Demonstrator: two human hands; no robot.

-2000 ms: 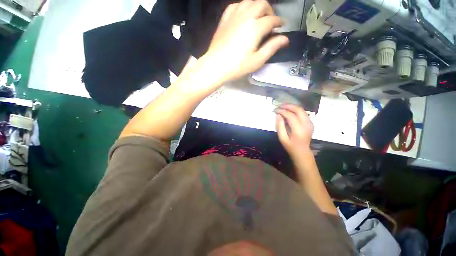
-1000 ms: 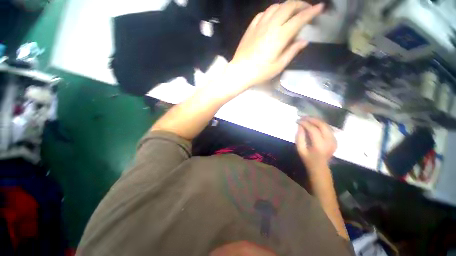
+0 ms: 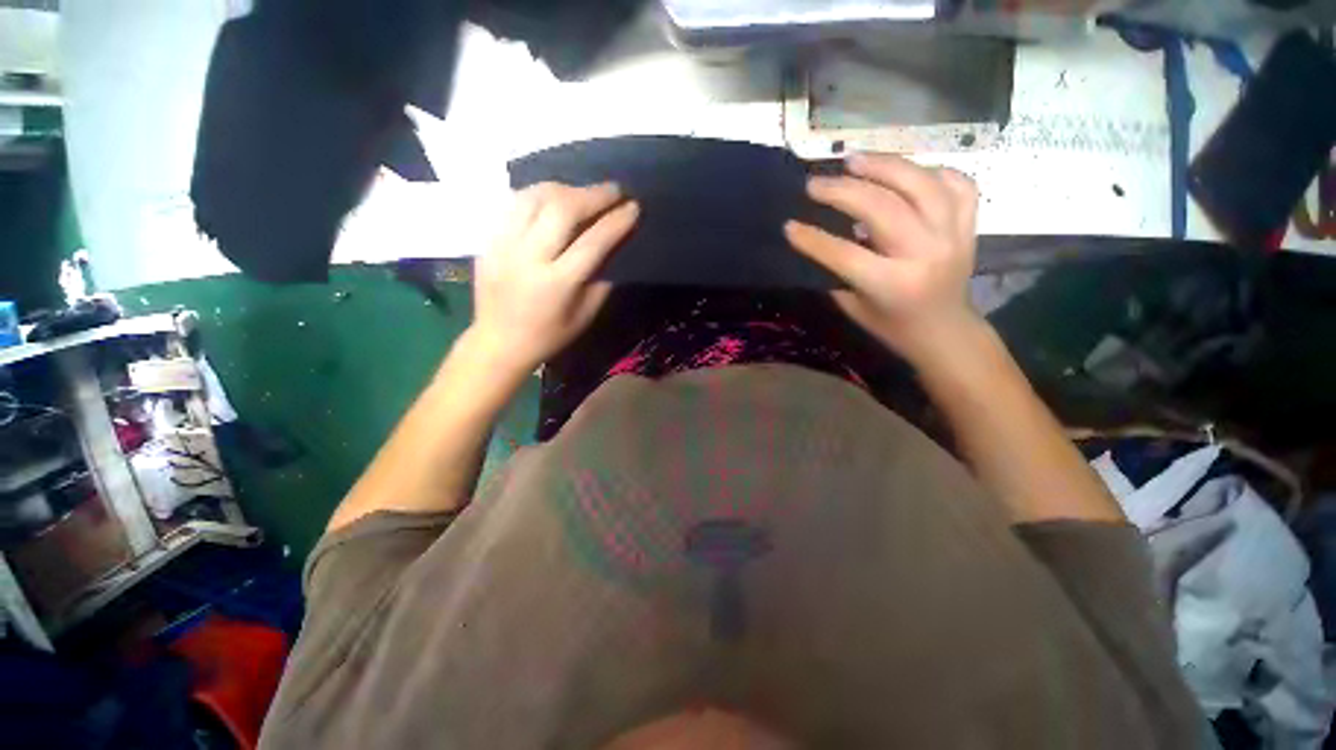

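Note:
A black fabric strip [image 3: 711, 213] lies stretched between my two hands, over the front edge of the white table. My left hand [image 3: 550, 264] holds its left end, fingers on top. My right hand [image 3: 906, 242] holds its right end between thumb and fingers. The strip's upper edge bows slightly upward. Other black cut pieces [image 3: 315, 132] lie on the table to the left, with one pointed corner sticking out. Both hands are in full view.
The grey machine plate [image 3: 911, 81] is set in the table beyond my right hand. A dark phone [image 3: 1272, 139] lies at the far right beside red scissor handles [image 3: 1314, 208]. Black cloth with pink-red specks [image 3: 703, 340] covers my lap. White-grey fabric [image 3: 1238, 564] is heaped lower right.
My left hand has come down from the machine area to the table edge. Both hands now hold a black strip between them. The view has shifted, and the machine head is mostly out of frame.

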